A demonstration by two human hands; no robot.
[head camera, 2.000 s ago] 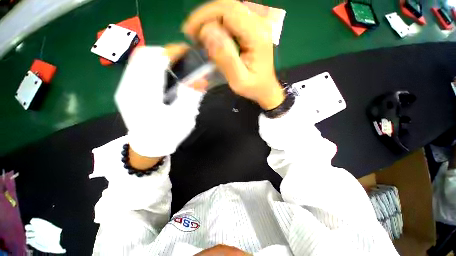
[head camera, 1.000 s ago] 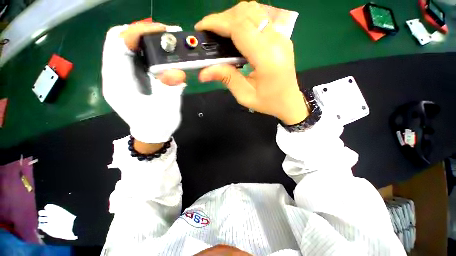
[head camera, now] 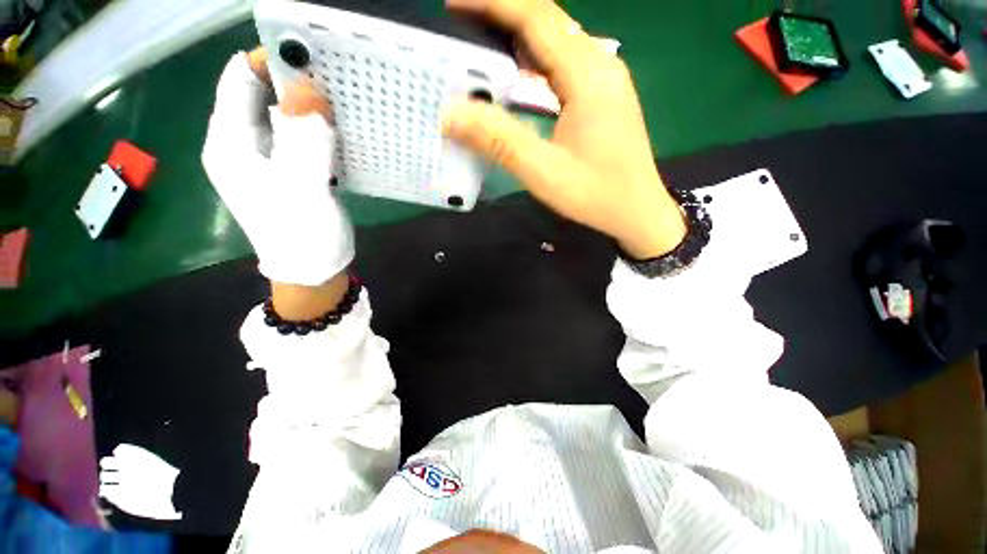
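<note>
A closed unit (head camera: 395,114) is held between both hands at the top of the view, its white perforated cover turned toward me, with dark dots at the corners. A black part of the housing shows at its top edge. My left hand (head camera: 284,162), in a white glove with bare fingertips, grips its left side, thumb on the cover. My bare right hand (head camera: 579,130) grips its right side, thumb on the cover. The fingers behind the unit are hidden.
Green belt (head camera: 693,130) carries an open housing (head camera: 810,45) on a red pad, a loose cover (head camera: 899,69) and a closed unit (head camera: 101,201). Covers (head camera: 763,222) lie by my right wrist. A black strap-like item (head camera: 920,281), carton (head camera: 947,433) and spare glove (head camera: 141,482) lie around. A blue sleeve shows lower left.
The unit has tilted from showing its port side to showing its perforated cover, and sits higher in view. Both hands still hold it. A blue sleeve reaches further in at lower left.
</note>
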